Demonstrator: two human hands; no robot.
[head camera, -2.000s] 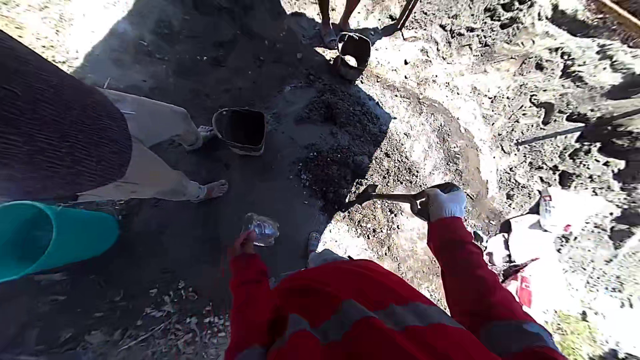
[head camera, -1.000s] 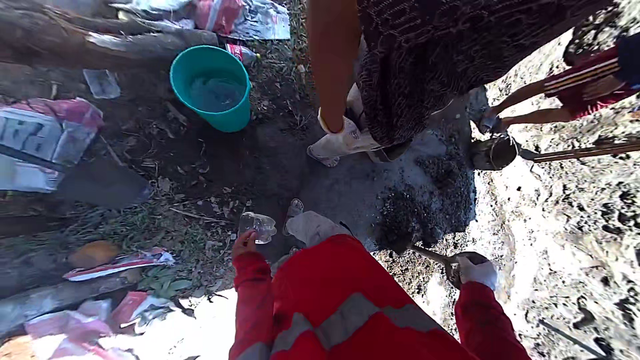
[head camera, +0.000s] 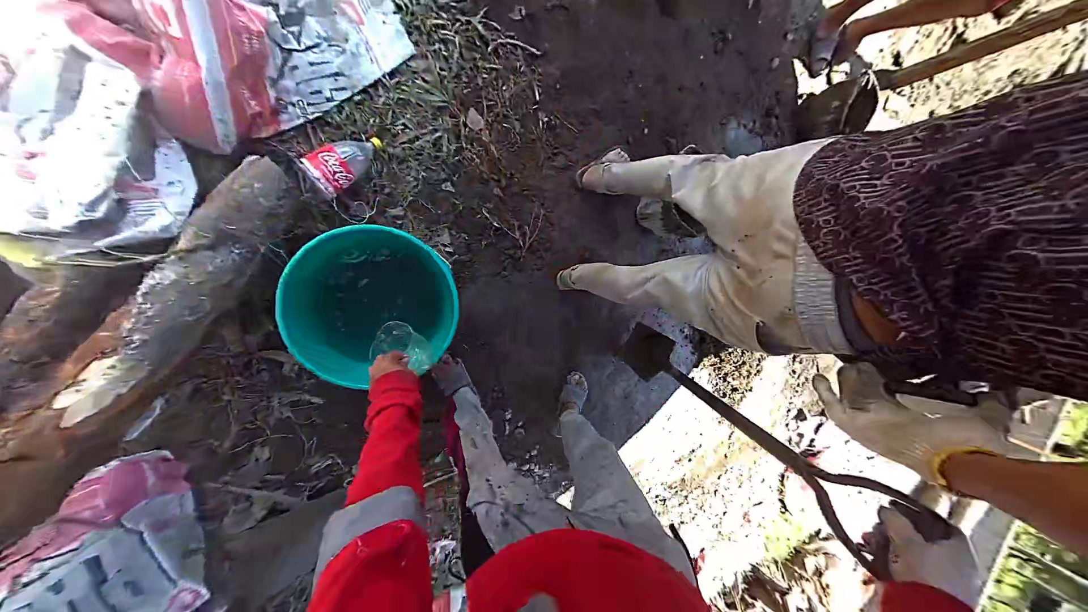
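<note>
My left hand (head camera: 388, 365), bare below a red sleeve, holds a clear plastic container (head camera: 399, 344) at the near rim of a teal plastic tub (head camera: 283, 319). Liquid lies in the tub (head camera: 365, 289). At the lower right my right hand (head camera: 925, 548), in a pale glove, is closed on the handle end of a shovel (head camera: 799, 463). The shovel's dark blade (head camera: 648, 351) rests at a grey wet patch on the ground. My fingers on the handle are partly hidden by its grip.
A co-worker's legs (head camera: 680, 289) stand to the right, with a gloved hand (head camera: 892, 416) near the shovel handle. A dark bucket (head camera: 837, 106) sits at the upper right. Logs (head camera: 195, 263), a plastic bottle (head camera: 336, 166) and printed sacks (head camera: 102, 544) lie left of the tub.
My left hand, with the clear container, has come to the tub from over bare ground. The shovel's blade has left the dark heap. The view has turned strongly left.
</note>
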